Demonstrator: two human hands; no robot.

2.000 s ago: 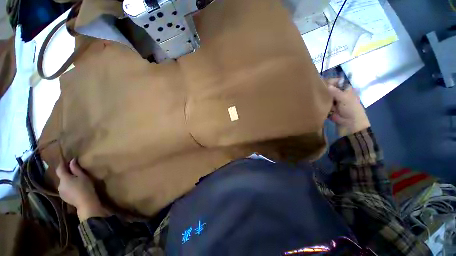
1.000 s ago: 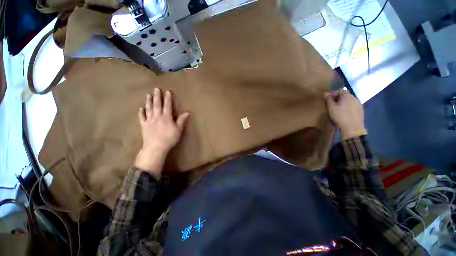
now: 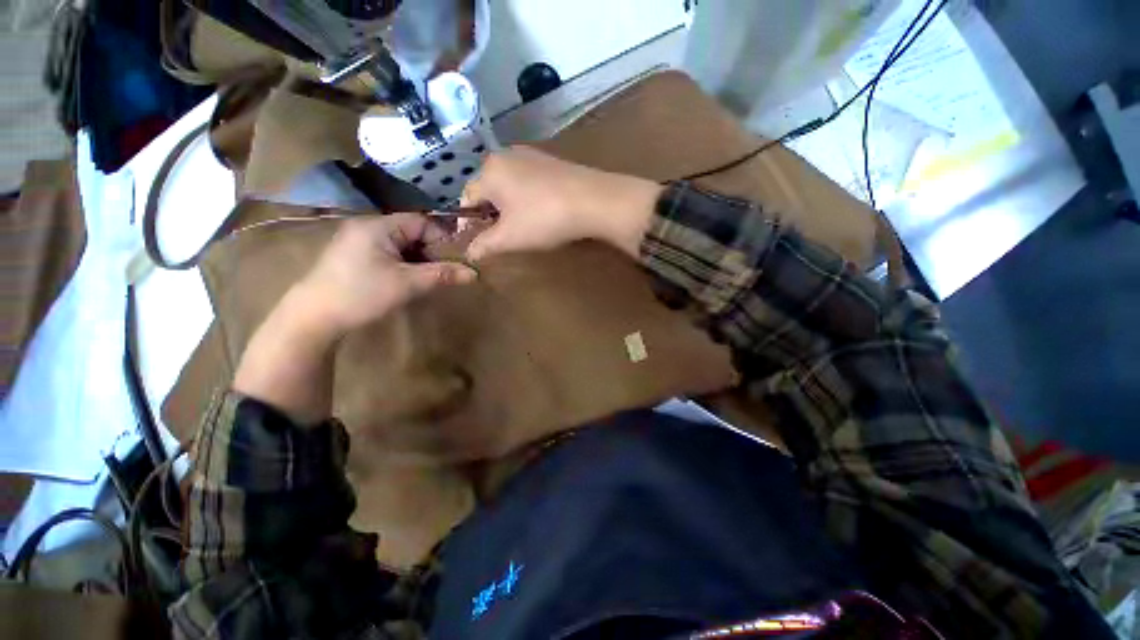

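A brown bag body (image 3: pixel 563 325) lies spread across the machine table and my lap, with a small pale label (image 3: pixel 635 346) on its face. My left hand (image 3: pixel 375 269) pinches the brown edge just in front of the perforated machine cover (image 3: pixel 440 160). My right hand (image 3: pixel 531 206) grips the same edge beside it, close to my left fingertips. The held edge is small and partly hidden by my fingers. A thin brown strap (image 3: pixel 160 219) loops at the left.
The sewing machine's metal parts (image 3: pixel 400 94) stand just beyond my hands. A dark cord (image 3: pixel 800 130) crosses at the right near printed papers (image 3: pixel 975 163). Thin brown loops (image 3: pixel 94 519) hang at the lower left. A black knob (image 3: pixel 538 81) is at the back.
My left hand has moved up from lying flat on the bag. My right hand has left the bag's right side and come in to the middle. Both now grip the edge by the machine.
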